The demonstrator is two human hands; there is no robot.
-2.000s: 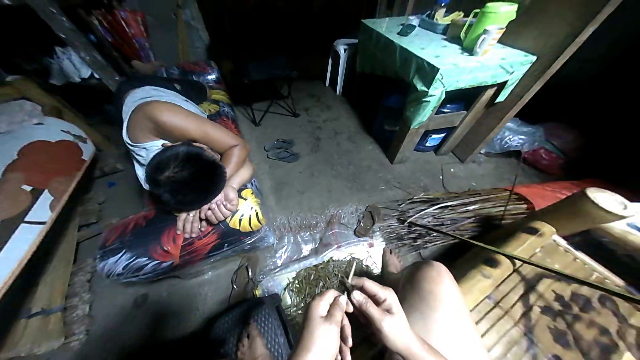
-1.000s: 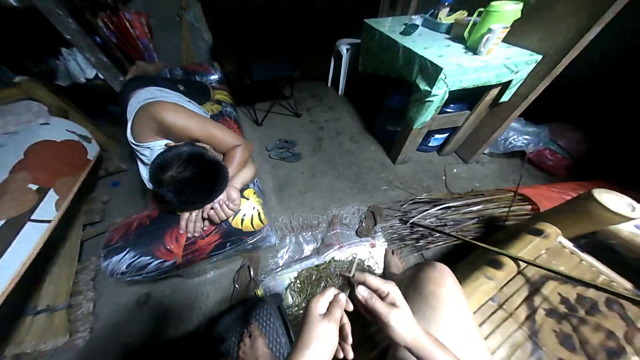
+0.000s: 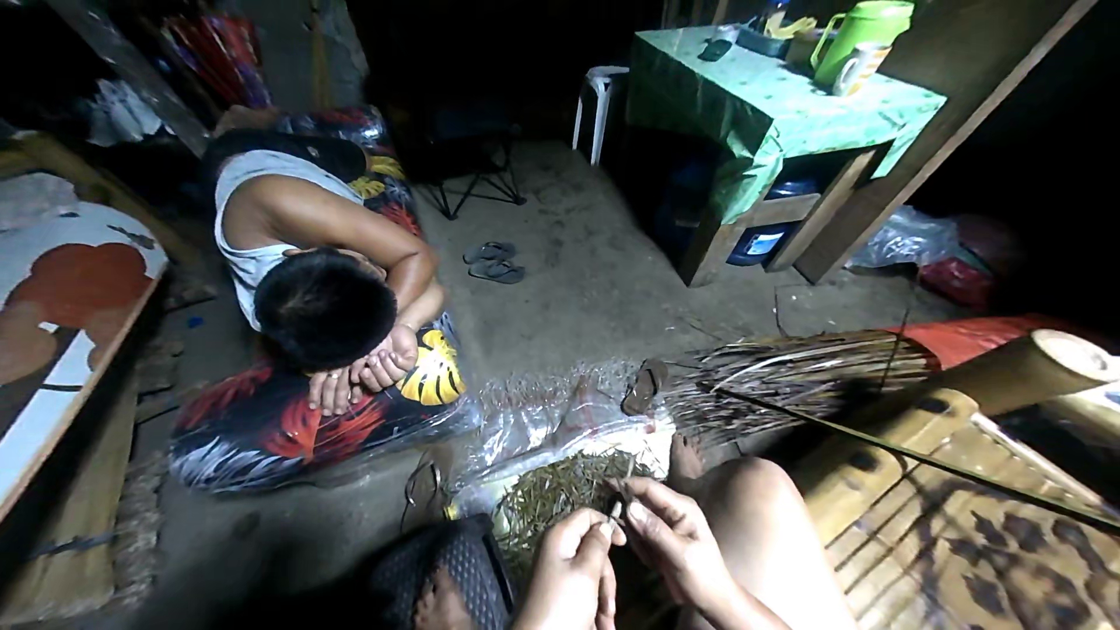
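Observation:
My left hand (image 3: 569, 560) and my right hand (image 3: 672, 535) meet at the bottom centre, just left of my bare knee. Between the thumbs and fingertips of both is a small, thin piece of plant stem (image 3: 616, 507); its exact shape is hard to make out. Below and behind the hands, a heap of short green-brown plant clippings (image 3: 560, 490) lies on a pale plastic sack (image 3: 652, 444). To the right, a bundle of long dry stalks (image 3: 787, 376) lies on the floor, and one long thin strip (image 3: 875, 440) crosses over the bamboo bench.
A person (image 3: 324, 306) lies face down on a plastic-wrapped patterned mattress (image 3: 324, 429) at the left. A slatted bamboo bench (image 3: 989, 525) is at my right. Farther off are slippers (image 3: 494, 262) and a table with a green cloth (image 3: 840, 114) bearing a green pitcher (image 3: 862, 39).

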